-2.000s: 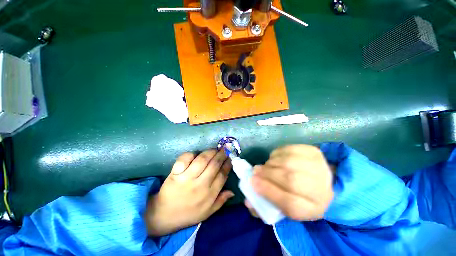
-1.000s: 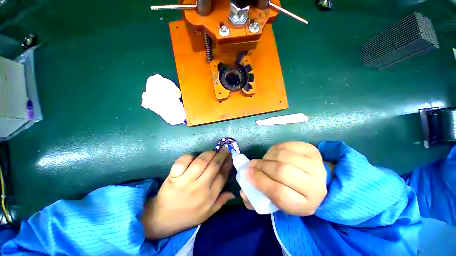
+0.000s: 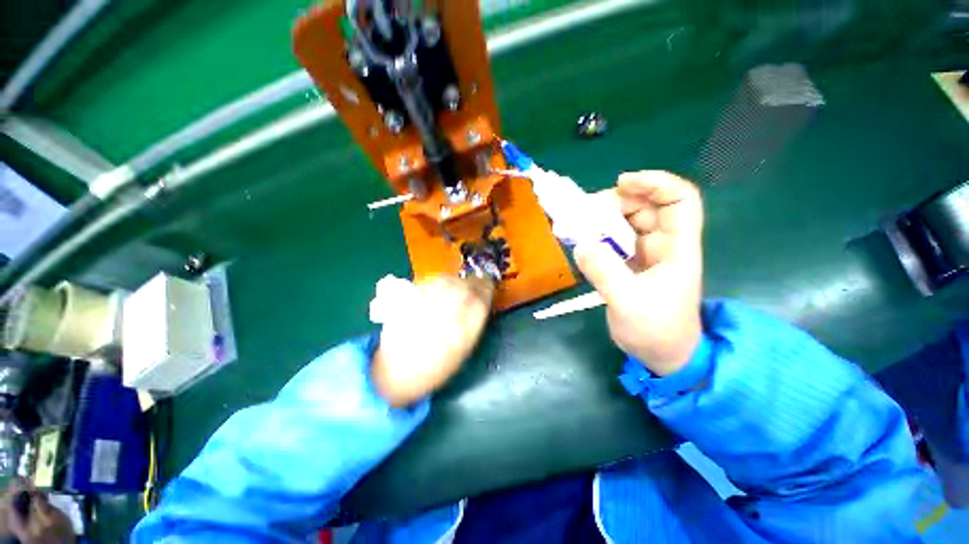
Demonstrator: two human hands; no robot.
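Note:
My left hand [image 3: 434,332], blurred, has its fingertips on a shiny round workpiece [image 3: 483,264] at the nest of the orange toggle press [image 3: 542,268]. The fingers hide part of the workpiece and nest; whether it is fully seated I cannot tell. My right hand [image 3: 657,274] holds the white glue bottle [image 3: 574,213] beside the press, its blue nozzle pointing up and left. The press linkage [image 3: 409,80] stands above the nest. A white wipe [image 3: 391,296] lies left of the base, partly behind my left hand. A pale flat strip [image 3: 567,306] lies before the base.
A loose round part [image 3: 591,125] lies behind right, another [image 3: 196,261] at left. A grey perforated block [image 3: 760,122] is right rear, a black stand [image 3: 935,239] far right. Left are a white box [image 3: 170,332], cream rolls [image 3: 80,319] and a blue unit [image 3: 109,430]. Another person's hand [image 3: 37,521] shows lower left.
My left hand has moved forward with the workpiece from the bench to the press nest. My right hand has lifted the bottle away, nozzle up. The view has tilted up and turned.

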